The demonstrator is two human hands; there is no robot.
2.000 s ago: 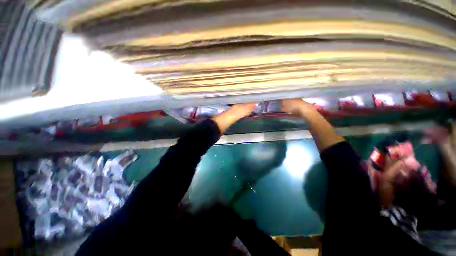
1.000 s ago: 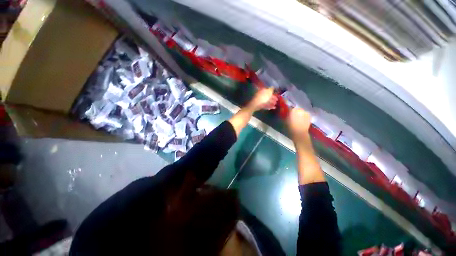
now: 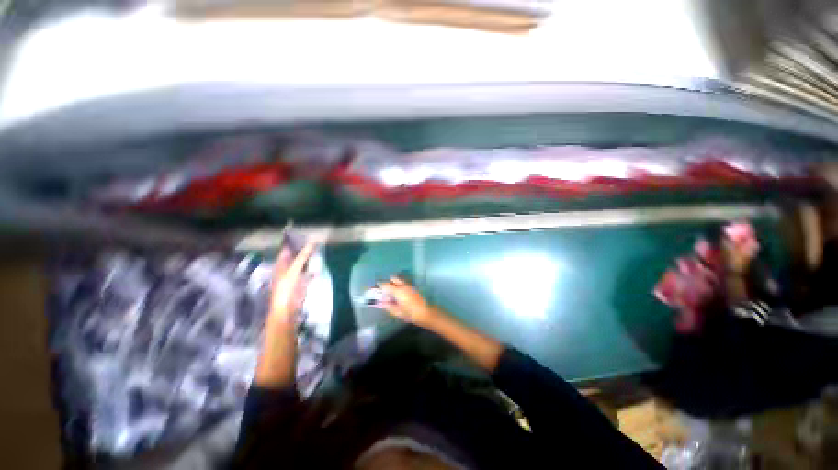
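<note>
The sachets lie in a blurred white and dark heap at the left. My left hand is at the heap's right edge, just below the pale rail, with a small dark and white sachet at its fingertips. My right hand is over the green worktable, its fingers closed on a small white sachet. The red packages, with white tops, lie in a blurred row on the belt beyond the rail.
The pale edge rail runs between table and belt. A white shelf hangs over the far side. At the right another person's hand is at a pile of red and pink packets. A brown carton side stands at far left.
Both hands have come back from the red packages on the belt to the near side of the rail, and sachets now show at their fingers. The view has turned, bringing the neighbouring person into sight.
</note>
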